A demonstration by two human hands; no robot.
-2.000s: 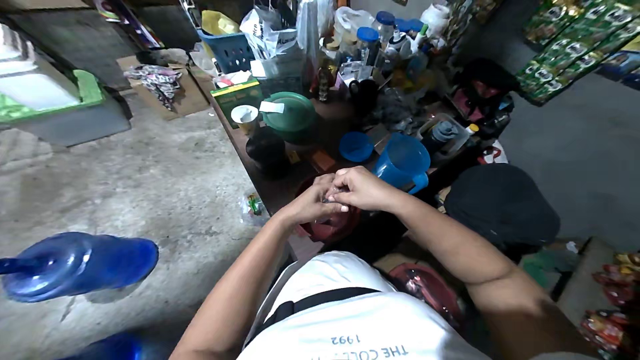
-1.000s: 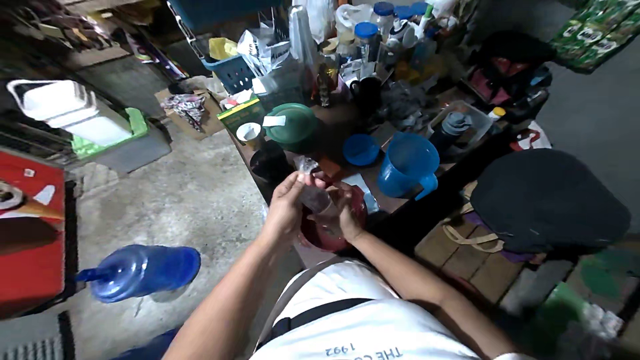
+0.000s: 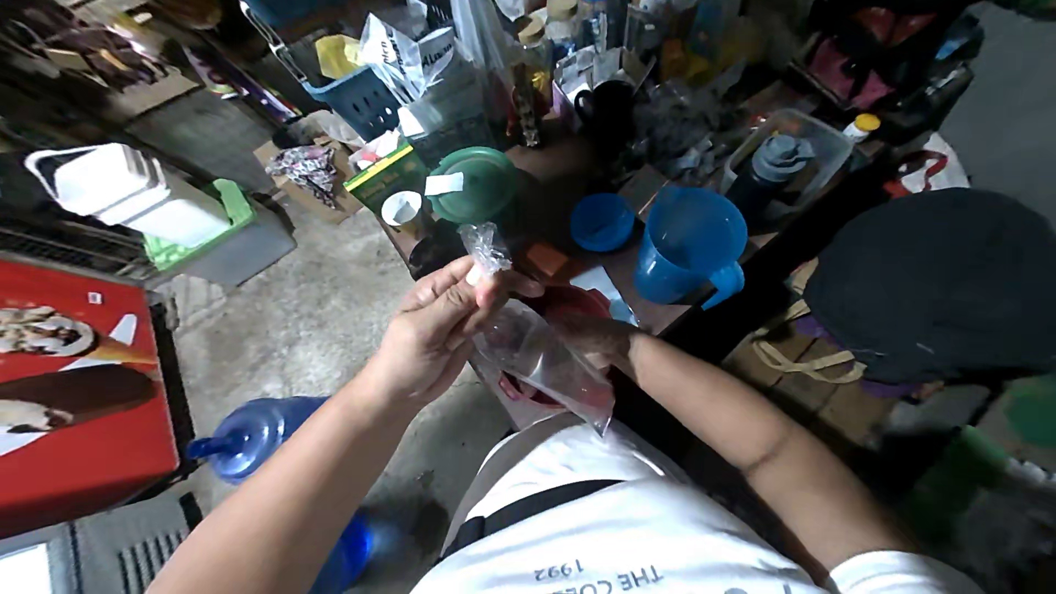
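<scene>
A clear plastic bag (image 3: 544, 355) hangs from my left hand (image 3: 445, 318), whose fingers are pinched round its gathered neck; the crumpled end sticks up above them. My right hand (image 3: 598, 334) is behind the bag, low over a red plastic basin (image 3: 577, 304); its fingers are mostly hidden, and whether it holds anything does not show. Past the hands on the table are a blue plastic pitcher (image 3: 685, 247), a small blue bowl (image 3: 602, 223), a green round lid or tub (image 3: 474, 186) and a white paper cup (image 3: 402, 209).
Jars, plastic bags and a black mug (image 3: 606, 115) crowd the table's far side, with a clear bin (image 3: 825, 148) holding a dark bottle. A black round cover (image 3: 932, 289) stands at right. Blue water jugs (image 3: 264, 429) and a red freezer chest (image 3: 82, 379) are at left.
The hands, earlier close together, are now farther apart. The clear bag hangs down from the left hand, and the right hand has dropped behind it.
</scene>
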